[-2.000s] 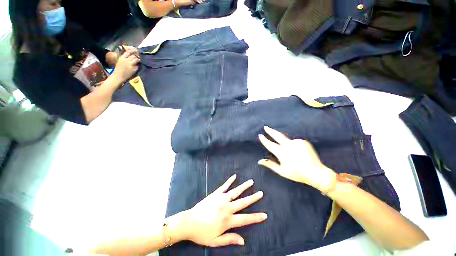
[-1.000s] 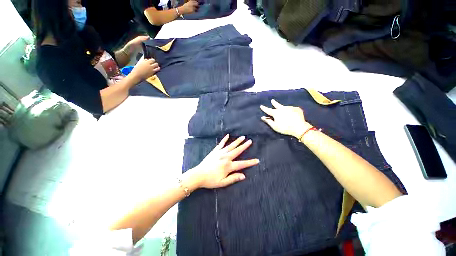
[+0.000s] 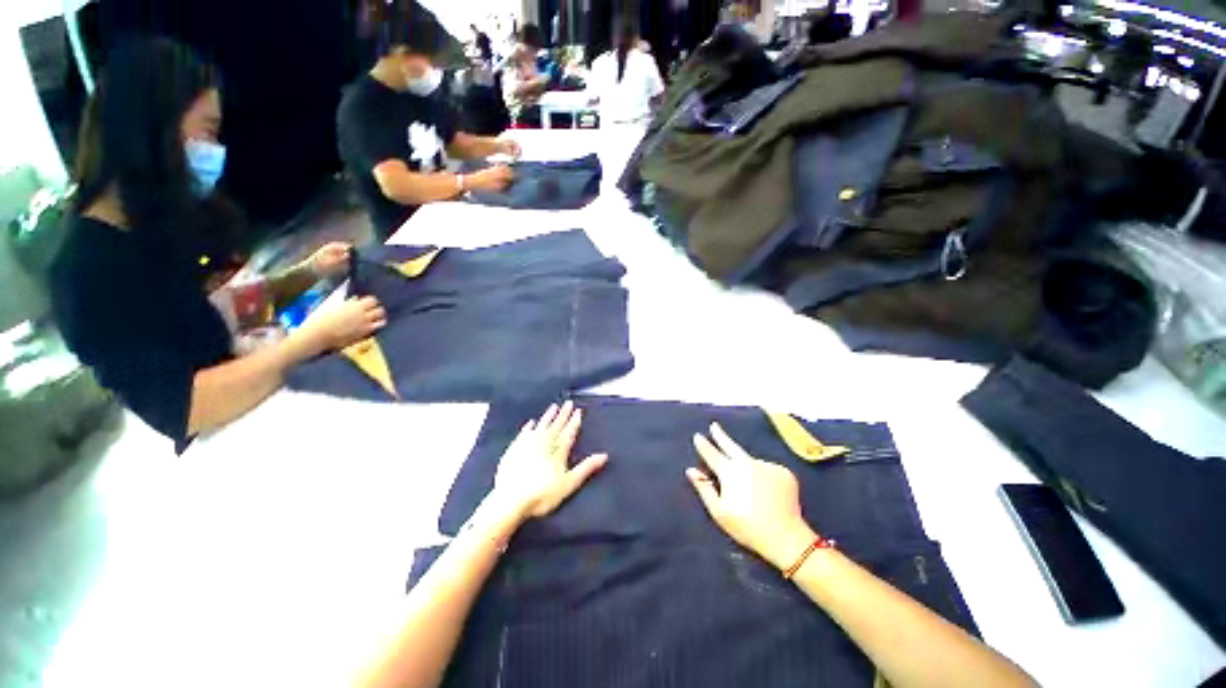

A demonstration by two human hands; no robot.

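Note:
Dark blue denim shorts (image 3: 672,591) lie spread on the white table in front of me, waist end to the right, leg ends to the left. A tan-yellow flap (image 3: 800,437) shows at the far waist corner. My left hand (image 3: 542,464) lies flat on the far leg near its hem, fingers pointing away. My right hand (image 3: 748,500) rests on the cloth right of it, below the tan flap, thumb and forefinger extended, other fingers curled. I see no tool; the right palm is hidden. The near edge of the shorts is cut off by the picture's bottom.
A masked person (image 3: 128,269) at the left handles other denim shorts (image 3: 504,323) touching or close to mine. Another masked person (image 3: 403,128) works farther back. A big brown and navy garment heap (image 3: 887,188) stands at the back right. A phone (image 3: 1061,552) and a folded denim piece (image 3: 1116,470) lie at the right.
The view has tilted up, showing more of the room. My left hand has moved from the middle of the shorts to the far leg by the hem. My right hand still rests on the far part.

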